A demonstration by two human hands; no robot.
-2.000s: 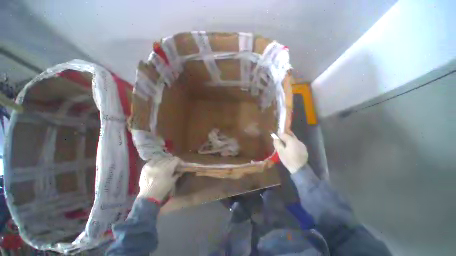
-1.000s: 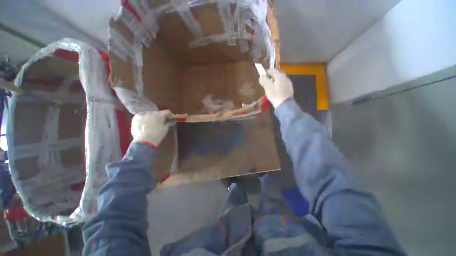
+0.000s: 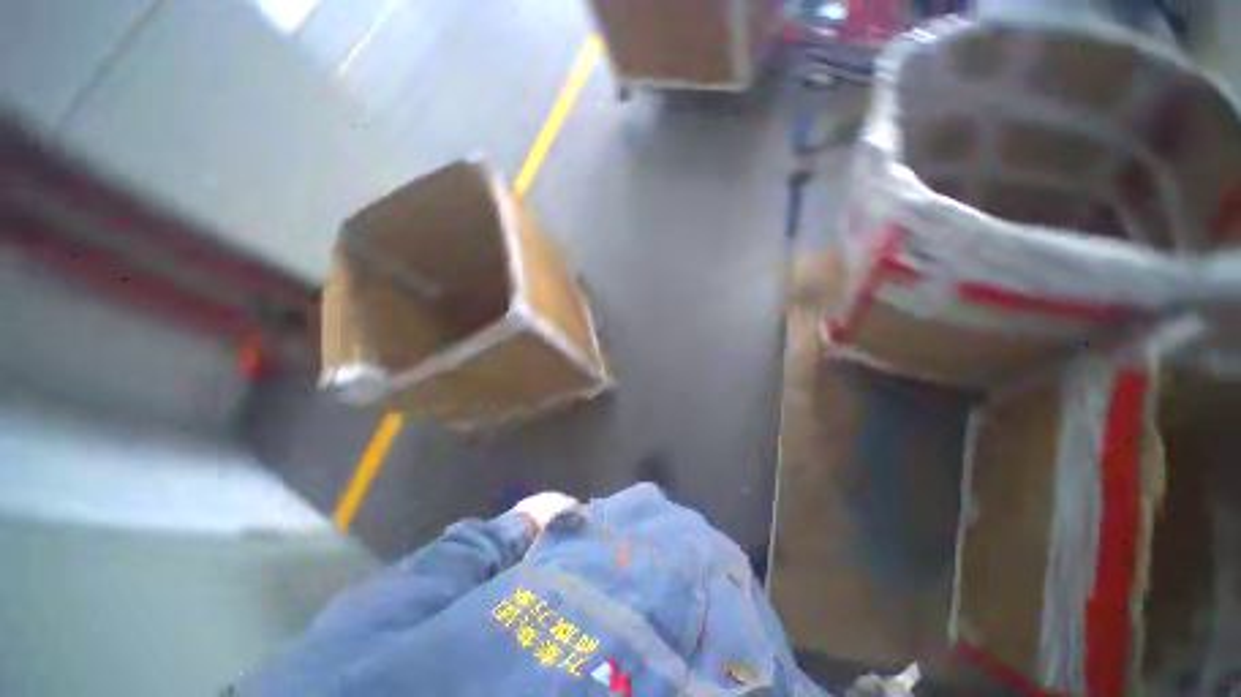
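Observation:
My left hand (image 3: pixel 547 509) in its white glove shows small and blurred in front of my jacket, partly hidden, so its fingers cannot be told. A pale blurred shape (image 3: pixel 891 682) at the bottom edge may be my right glove; it is cut off. An open plain brown carton (image 3: pixel 555 306) stands on the floor ahead to the left, touched by neither hand. A rounded open carton covered in white and red tape (image 3: pixel 939 272) is at the upper right. Another taped carton (image 3: pixel 1075 531) is at the lower right.
Flat brown cardboard (image 3: pixel 830 545) lies beside the taped cartons. Another brown carton (image 3: pixel 681 41) stands at the top. A yellow line (image 3: pixel 368 470) runs across the grey floor past the plain carton. Pale panels and blurred red rails (image 3: pixel 150 259) are at the left.
The view has swung to the left. The taped cartons have shifted to the right side of the picture and the plain carton has come into view. Both hands have left the taped carton's rim.

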